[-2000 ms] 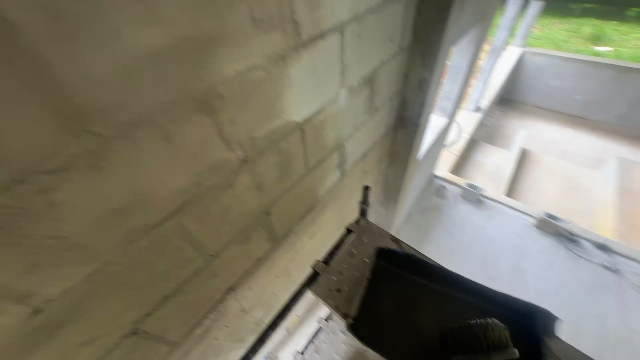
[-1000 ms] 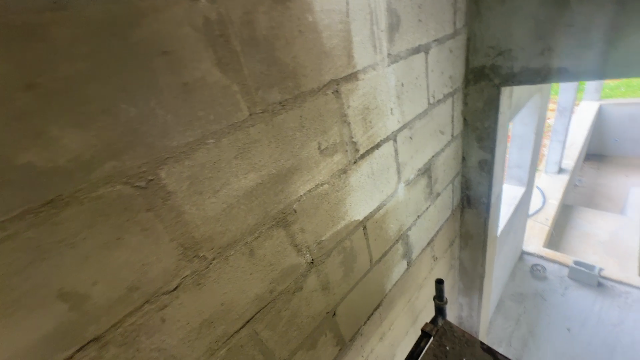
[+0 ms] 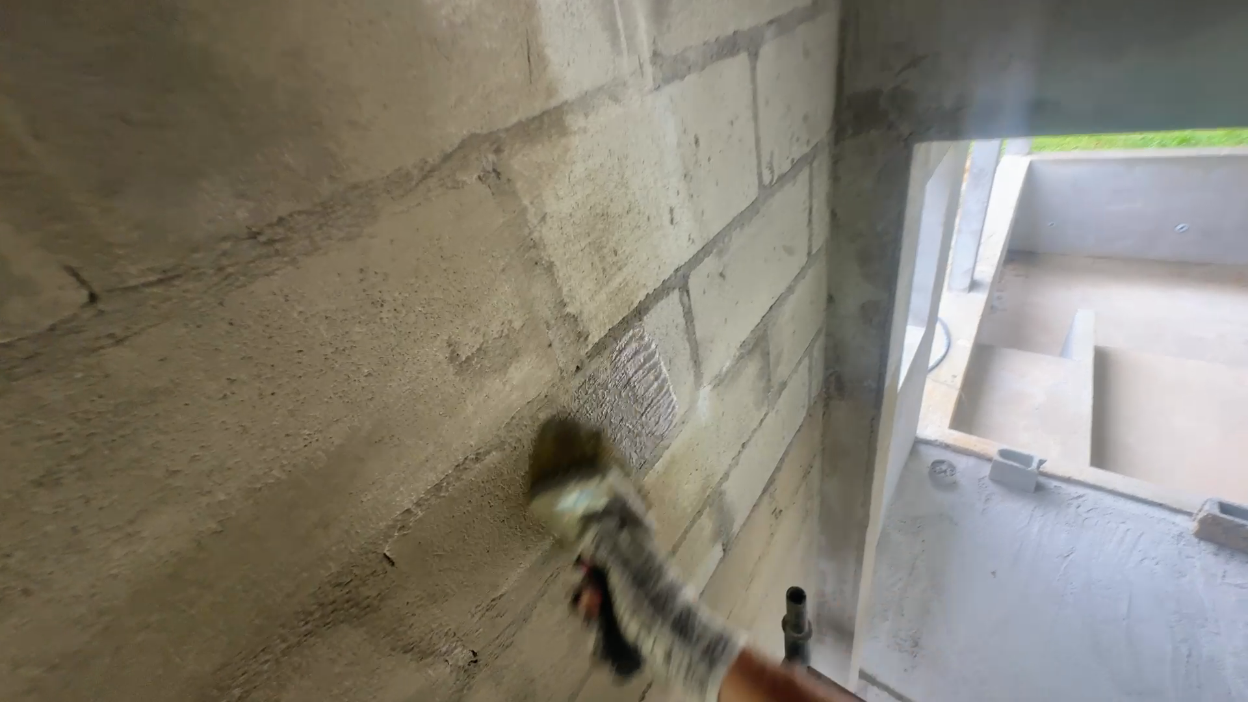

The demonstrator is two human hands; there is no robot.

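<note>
My right hand (image 3: 653, 585), in a grey-and-white knitted work glove, comes up from the lower right. It is shut on a wide brush (image 3: 575, 463), blurred, with its dark bristles against or very near the concrete block wall (image 3: 409, 322). Below the glove a dark part shows that may be the brush handle. Just above and right of the bristles, a wet, ridged grey patch of slurry (image 3: 634, 390) lies on the blocks. My left hand is out of view.
A metal scaffold tube (image 3: 797, 619) stands at the lower right. Beyond a concrete column (image 3: 858, 341) is an opening onto a lower concrete floor (image 3: 1053, 585), with a hollow block (image 3: 1016, 469) near a low edge and walled bays behind.
My gloved hand with the brush has come into view at the wall. The wet patch was not there one second ago. The black tub with the bristles has left the view, which has swung up.
</note>
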